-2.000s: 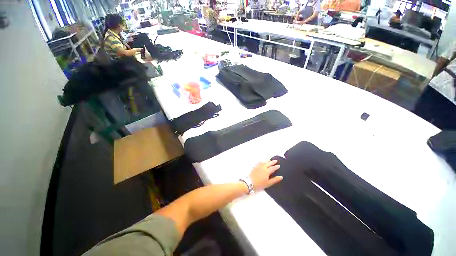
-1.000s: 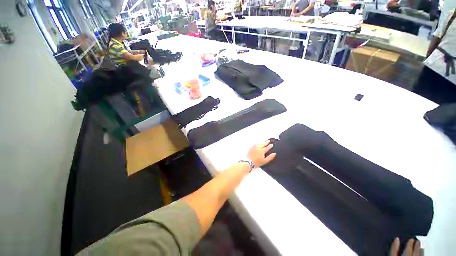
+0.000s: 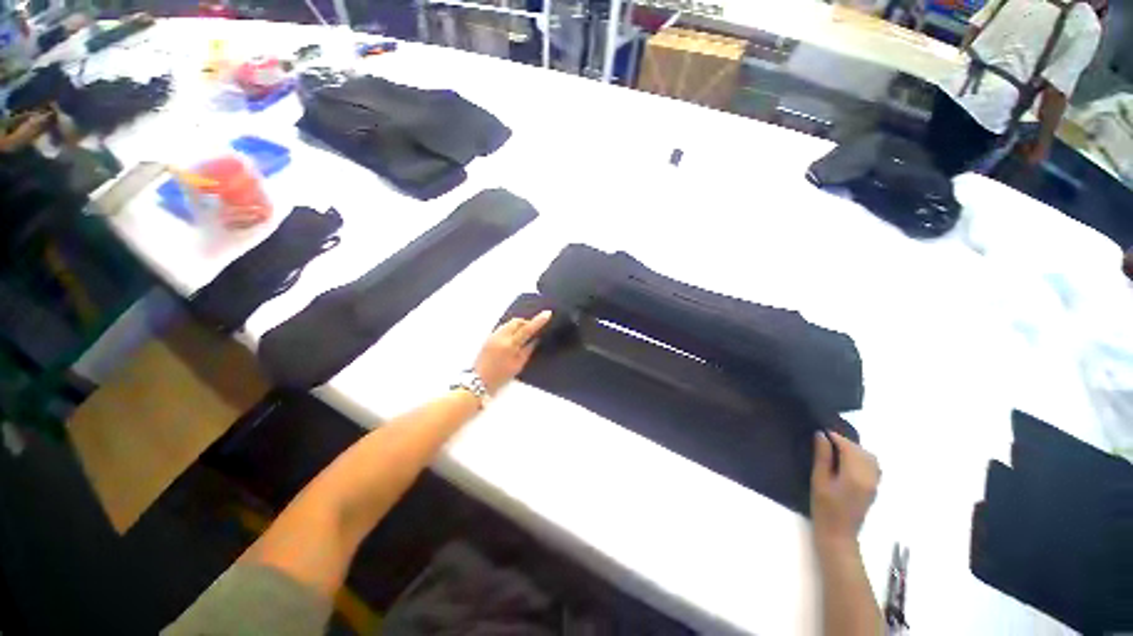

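Note:
A black slotted panel (image 3: 671, 410) lies at the table's front edge, with another black panel (image 3: 746, 313) behind and against it. A thin white slit shows between or in them; I cannot tell which. My left hand (image 3: 507, 353) pinches the front panel's left end, fingers together, a watch on the wrist. My right hand (image 3: 847, 482) grips its right end, which is slightly raised. The undersides of both hands' grips are hidden. Small metal snips (image 3: 897, 584) lie right of my right forearm.
A single panel (image 3: 398, 288) lies slantwise at left, beside a narrow black bundle (image 3: 267, 267). Red (image 3: 236, 193) and blue items, and folded black pieces (image 3: 404, 131), lie behind. Stacked black panels (image 3: 1056, 528) are at right, a black bundle (image 3: 888, 180) behind. A person (image 3: 1013, 75) stands beyond.
The view has swung right. My right hand has come in from the lower edge and taken hold of the panel's right end. My left hand has closed on the left end.

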